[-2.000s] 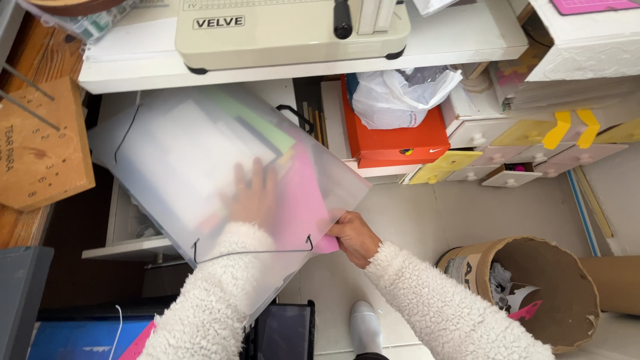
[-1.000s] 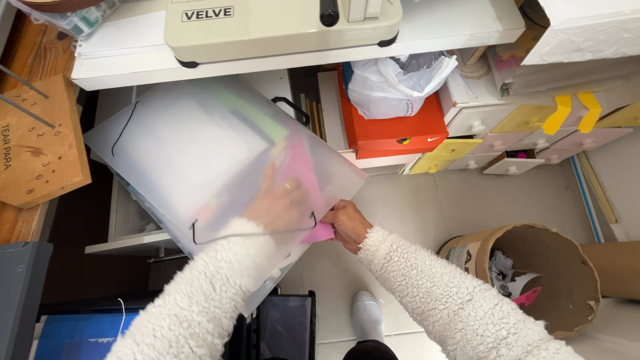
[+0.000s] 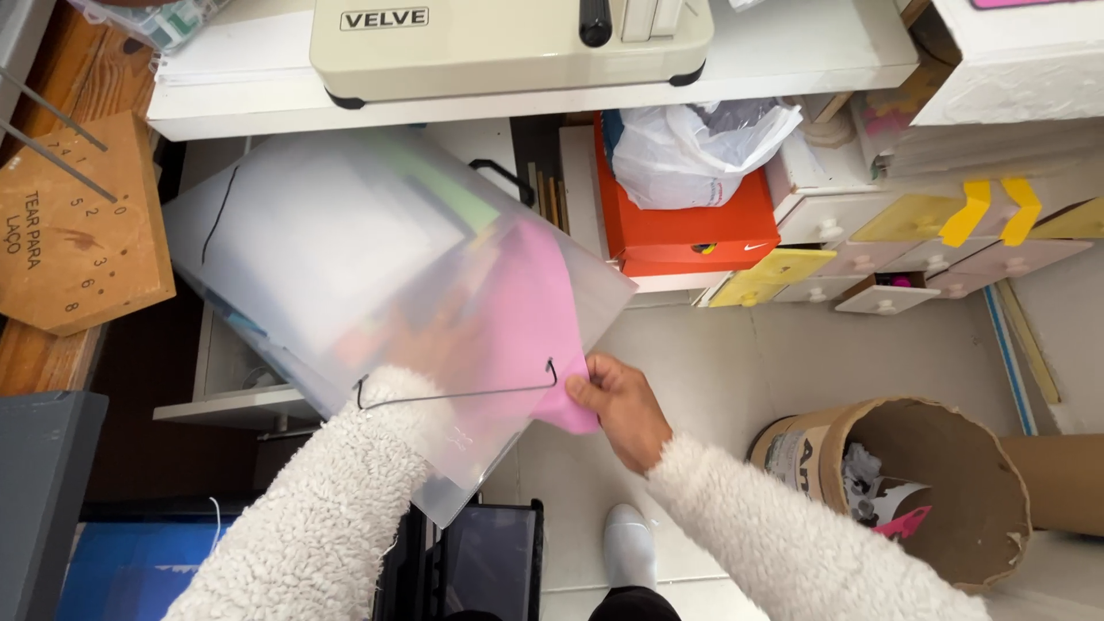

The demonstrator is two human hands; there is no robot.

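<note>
A translucent plastic elastic folder (image 3: pixel 285 198) lies slanted over a pulled-out white drawer (image 3: pixel 233 405), beneath the shelf edge. White and green sheets show blurred through its cover. My right hand (image 3: pixel 625 410) pinches the corner of a pink sheet (image 3: pixel 535 319) that sticks out at the folder's right side, thumb and fingers closed on it. My left hand (image 3: pixel 440 332) is inside the folder, under the cover, and shows only as a blur; its grip cannot be made out. A black elastic cord (image 3: pixel 457 395) crosses the cover above my left wrist.
A cream paper cutter (image 3: pixel 509 52) stands on the white shelf above. An orange shoebox (image 3: pixel 699 228) bears a white plastic bag (image 3: pixel 690 159), beside small drawers (image 3: pixel 841 216). A cardboard drum (image 3: pixel 897 483) with scraps stands lower right. A pegged wooden board (image 3: pixel 82 233) is at left.
More of the pink sheet shows, both under the cover and past the folder's right edge, with my right hand still on its corner. My left hand has shifted beneath the cover.
</note>
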